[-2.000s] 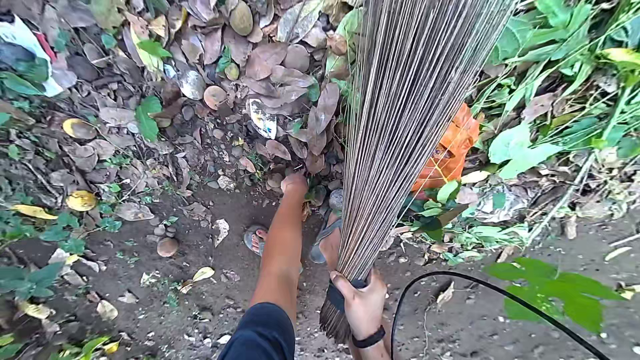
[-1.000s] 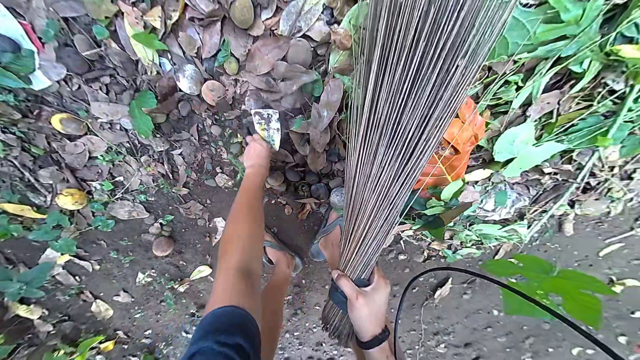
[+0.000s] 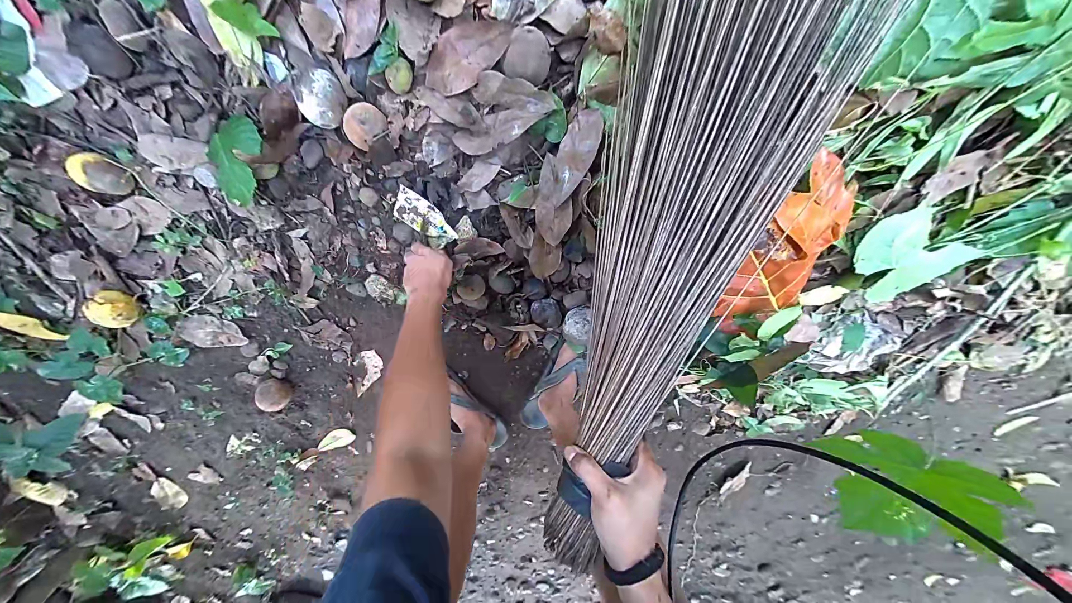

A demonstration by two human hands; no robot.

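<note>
My right hand [image 3: 620, 511] grips a stick broom [image 3: 670, 251] at its dark band [image 3: 586, 488], near the short butt end; the bristles fan out up and away past the top edge. My left hand [image 3: 427, 272] reaches down to the ground with its fingers curled, just below a crumpled printed wrapper [image 3: 425, 216]. The wrapper's lower corner meets the fingers, and the fingertips are hidden, so a grip on it cannot be made out.
Dry brown leaves [image 3: 469, 59] and stones [image 3: 546, 313] cover the ground ahead. My sandalled feet [image 3: 557, 394] stand on bare soil. At right lie a large orange leaf [image 3: 787, 251] and green plants [image 3: 988, 50]; a black cable [image 3: 837, 456] curves across the lower right.
My left hand has moved from beside the stones near my feet up and left to the wrapper. The wrapper lies tilted differently than a second ago. My right hand still holds the broom.
</note>
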